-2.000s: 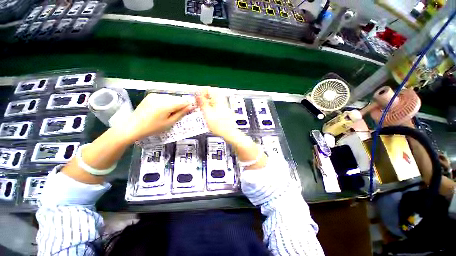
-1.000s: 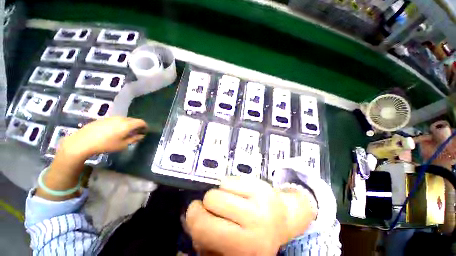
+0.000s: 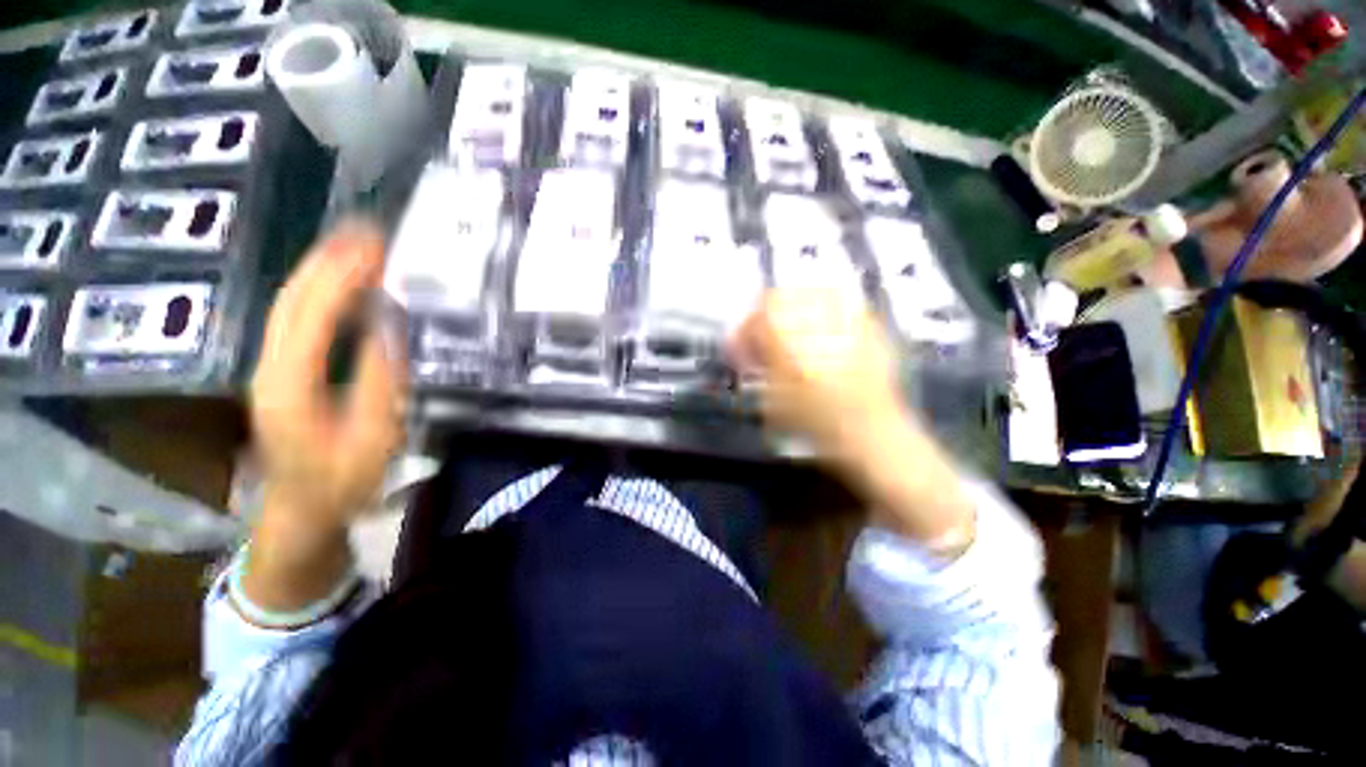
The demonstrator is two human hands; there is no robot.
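A clear blister tray with two rows of white device units lies in front of me. The picture is blurred there. My left hand is at the tray's left front corner, fingers up and thumb apart; nothing shows in it. My right hand is over the front right part of the tray, fingers bent and blurred near a unit; whether it holds anything cannot be told. A white label roll stands at the tray's back left, its strip hanging down toward my left hand.
A second filled tray lies at left. The green belt runs behind. At right are a white fan, a pink fan, a dark phone and a gold box. A person's arm shows at the far right edge.
My right hand has moved from near my body forward onto the tray. My left hand has turned upright beside the tray's left corner. The view has shifted, so the trays appear higher.
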